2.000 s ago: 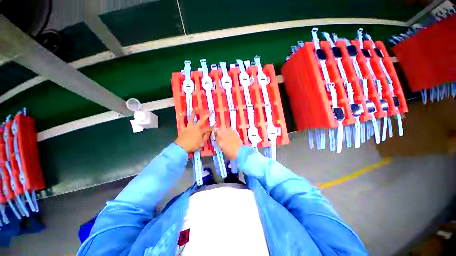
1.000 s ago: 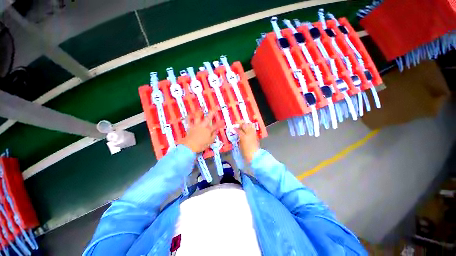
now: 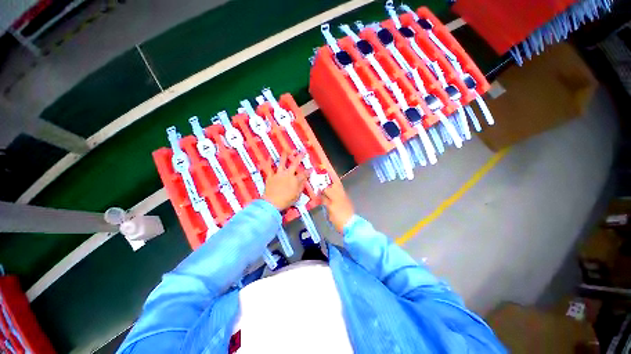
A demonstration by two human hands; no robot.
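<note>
A red-orange watch tray [image 3: 165,166] lies on the dark green bench in front of me, with smartwatches in two rows, pale case backs up and straps hanging over the near edge. My left hand [image 3: 285,185] lies flat with spread fingers over the straps right of the tray's middle. My right hand [image 3: 337,204] is at the tray's near right corner, its fingertips at a white watch [image 3: 319,182] in the near row. A small white scrap may be in those fingertips; it is too blurred to tell.
A taller red tray block [image 3: 346,117] with dark-faced watches stands to the right, another red block [image 3: 505,24] beyond it. A whitish bottle [image 3: 142,228] stands by the metal post [image 3: 55,218] at left. A red tray [image 3: 21,314] shows at lower left. Cardboard [image 3: 546,104] lies at right.
My right hand has moved from the middle near-row watches to the rightmost one, and my left hand has shifted right across the straps. The view has turned, tilting the trays.
</note>
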